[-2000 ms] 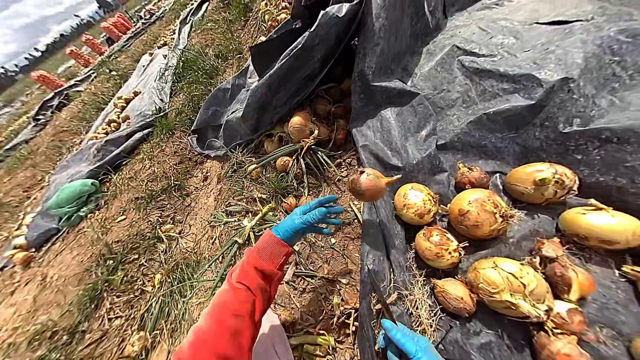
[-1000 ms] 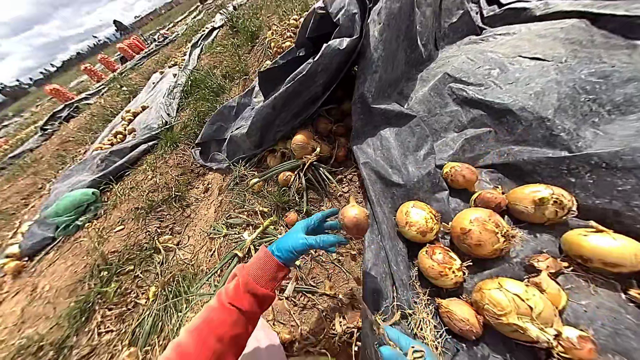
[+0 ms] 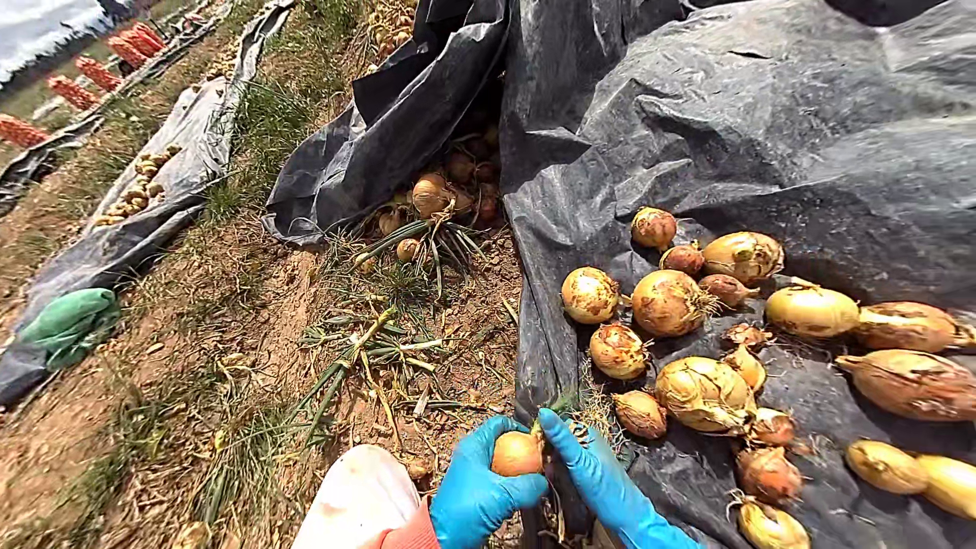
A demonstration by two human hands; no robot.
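Observation:
Low in the head view, my left hand (image 3: 488, 484) in a blue glove is closed around a small yellow onion (image 3: 517, 454). My right hand (image 3: 602, 480), also gloved in blue, is beside it, its index finger by the onion's green neck; whether it grips anything, such as a tool, cannot be made out. Onions of several sizes, among them a round onion (image 3: 669, 303), lie on black plastic sheeting (image 3: 732, 137) to the right of both hands.
More onions (image 3: 431, 195) lie under a raised fold of sheeting. Cut green onion tops (image 3: 366, 343) litter the soil. A green mesh sack (image 3: 72, 324) lies at the left on another strip of sheeting, with filled red sacks (image 3: 72, 91) farther back.
My left hand, apart from my right two seconds ago, has come down beside it with an onion now in its grasp. Another onion now lies at the upper edge of the group on the sheeting.

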